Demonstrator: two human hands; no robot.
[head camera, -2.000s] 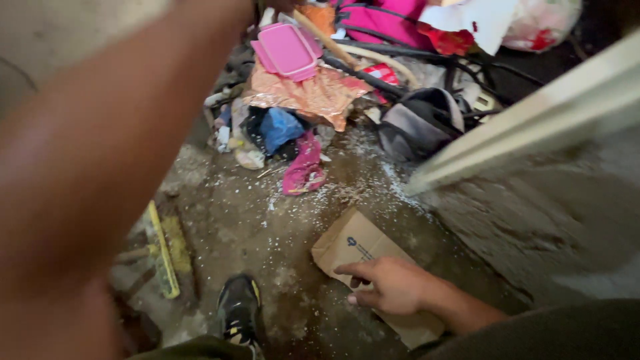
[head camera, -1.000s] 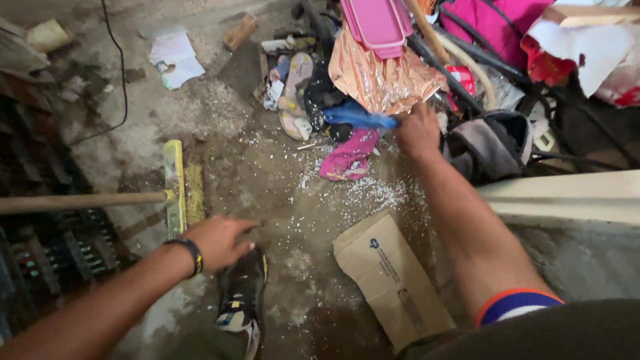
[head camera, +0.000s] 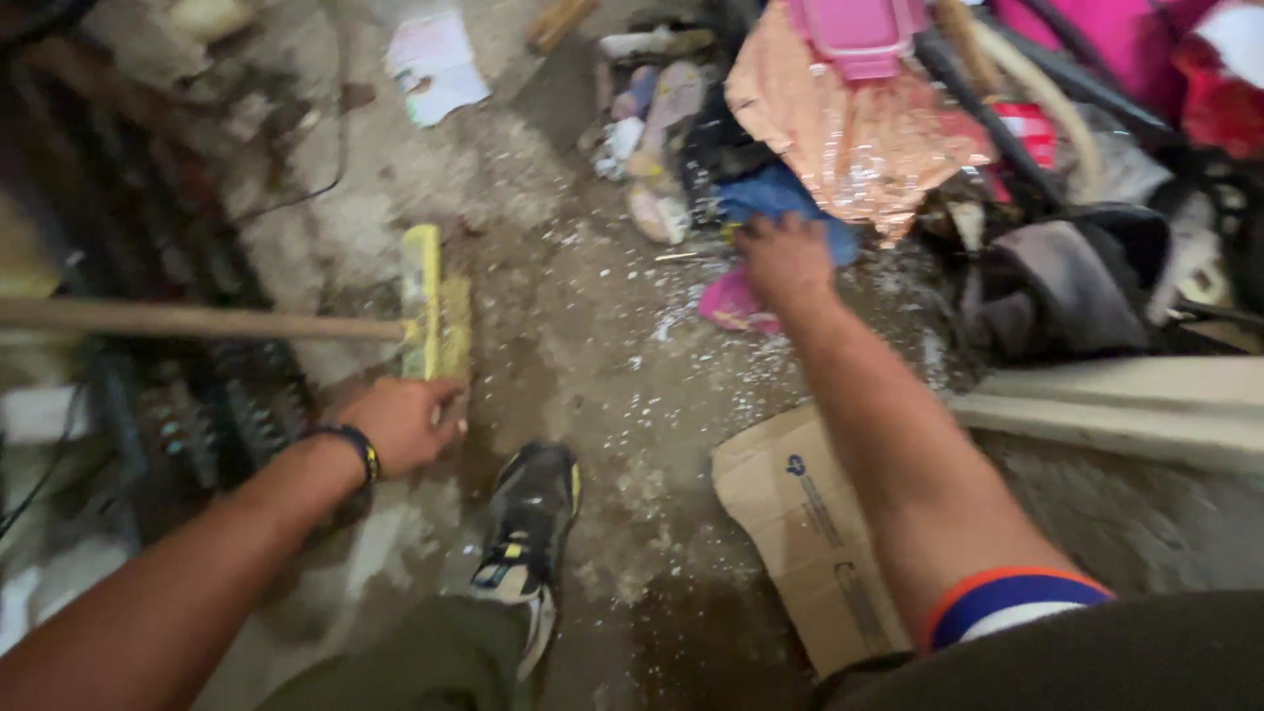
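Observation:
My right hand (head camera: 787, 259) reaches down onto a blue cloth (head camera: 773, 193) and the top of a pink cloth item (head camera: 733, 300) at the edge of a heap; blur hides whether its fingers grip either one. Above it lie a crumpled copper-coloured foil sheet (head camera: 839, 128) and a pink plastic lid or tray (head camera: 862, 30). My left hand (head camera: 410, 427), with a dark wristband, hangs beside the yellow head of a broom (head camera: 422, 296), its fingers loosely curled and nothing seen in them. A flattened brown cardboard piece (head camera: 790, 523) lies under my right forearm.
White bits are scattered over the concrete floor (head camera: 612, 395). My shoe (head camera: 533, 523) stands between my hands. Hoses, a grey and black bag-like item (head camera: 1062, 286) and a whitish ledge (head camera: 1126, 405) are at the right. A paper sheet (head camera: 434, 64) lies upper left, near dark racks (head camera: 188, 296).
Since one second ago, my right hand has moved left from the blue cloth's right end to above the pink item. The pink item is now partly covered by that hand.

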